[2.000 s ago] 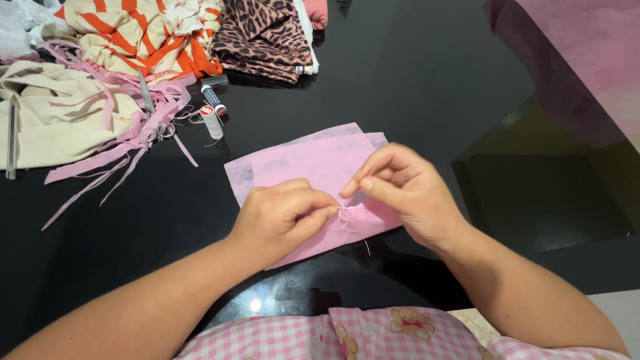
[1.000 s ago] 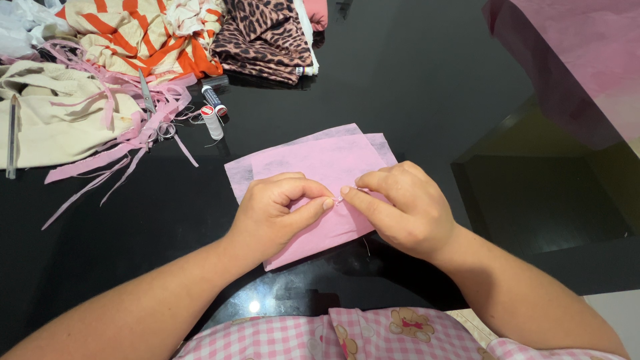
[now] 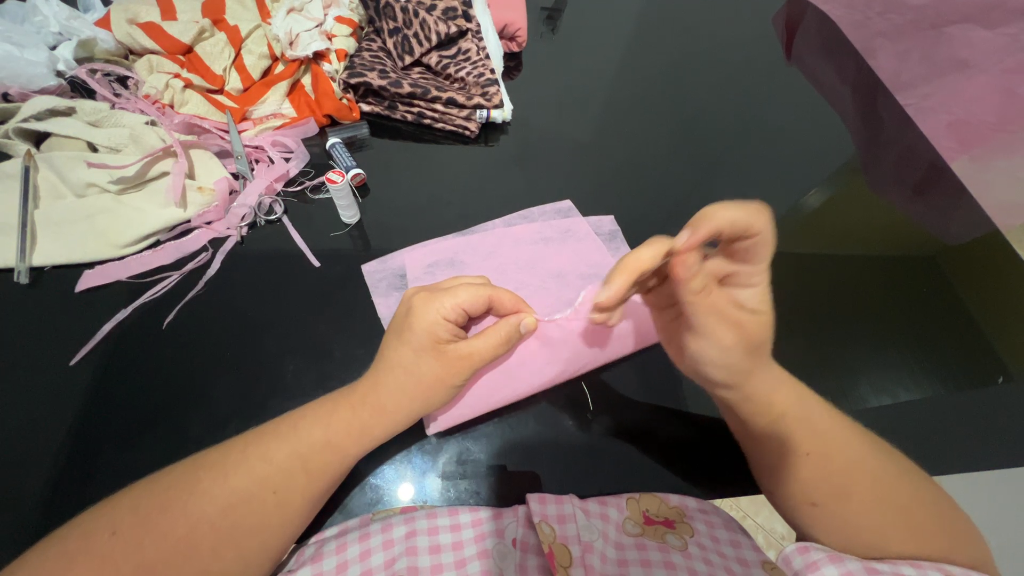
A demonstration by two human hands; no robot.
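Layered pink non-woven fabric (image 3: 496, 256) lies on the glossy black table, with a gathered line of white stitching (image 3: 564, 314) across it. My left hand (image 3: 448, 344) pinches the fabric between thumb and forefinger at the left end of that line. Raised over the fabric's right side, my right hand (image 3: 704, 288) is blurred, thumb and forefinger together; a small thin dark thing, perhaps a needle, shows at the fingertips. A short loose white thread (image 3: 587, 396) shows just below the fabric's lower edge.
At the upper left are scissors (image 3: 240, 152) on pink fabric strips (image 3: 172, 252), two thread spools (image 3: 342, 196), a pen (image 3: 25, 216) on cream cloth (image 3: 104, 216), orange-striped cloth (image 3: 216, 56) and folded leopard-print cloth (image 3: 432, 72). Pink sheet material (image 3: 944, 88) lies at the upper right.
My right hand has lifted away to the right from the stitching, where it was close to my left hand. My left hand still pinches the fabric.
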